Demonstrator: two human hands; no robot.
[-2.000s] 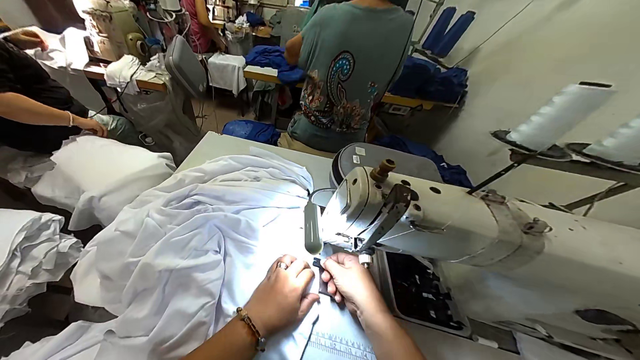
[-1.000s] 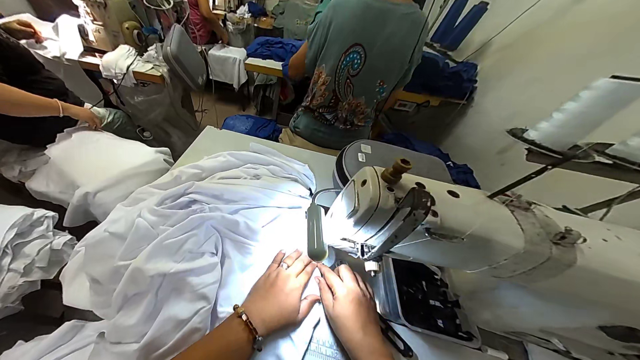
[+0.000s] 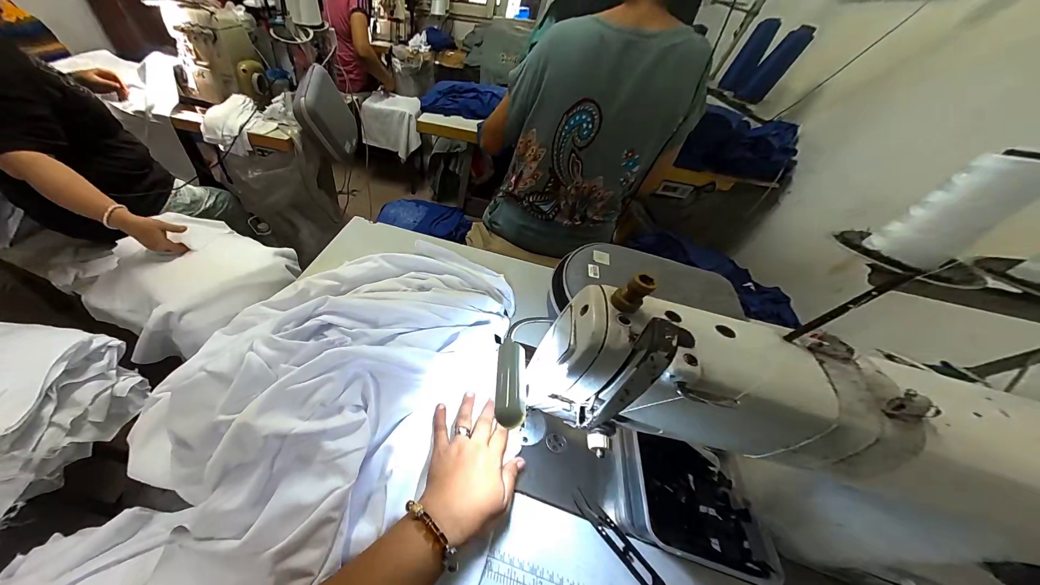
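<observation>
My left hand (image 3: 470, 479), with a ring and a beaded bracelet, lies flat with its fingers apart on white fabric (image 3: 309, 390) spread over the table. Its fingertips are just left of the needle area of an industrial sewing machine (image 3: 699, 366). A small green-grey lamp (image 3: 510, 383) on a bent cable lights the cloth there. Black thread snips (image 3: 613, 536) lie on the table beside the metal needle plate, to the right of my left hand. My right hand is out of the frame.
A clear plastic tray of small black pieces (image 3: 699, 504) stands under the machine arm. White fabric piles (image 3: 195, 276) lie at the left, by a person's hand (image 3: 154, 231). Another person (image 3: 601, 122) sits beyond the table. A white thread cone (image 3: 959, 207) stands at the right.
My right hand, beside my left hand at the needle area in both earlier frames, has left the view. The co-worker's hand at the left has shifted over the white pile.
</observation>
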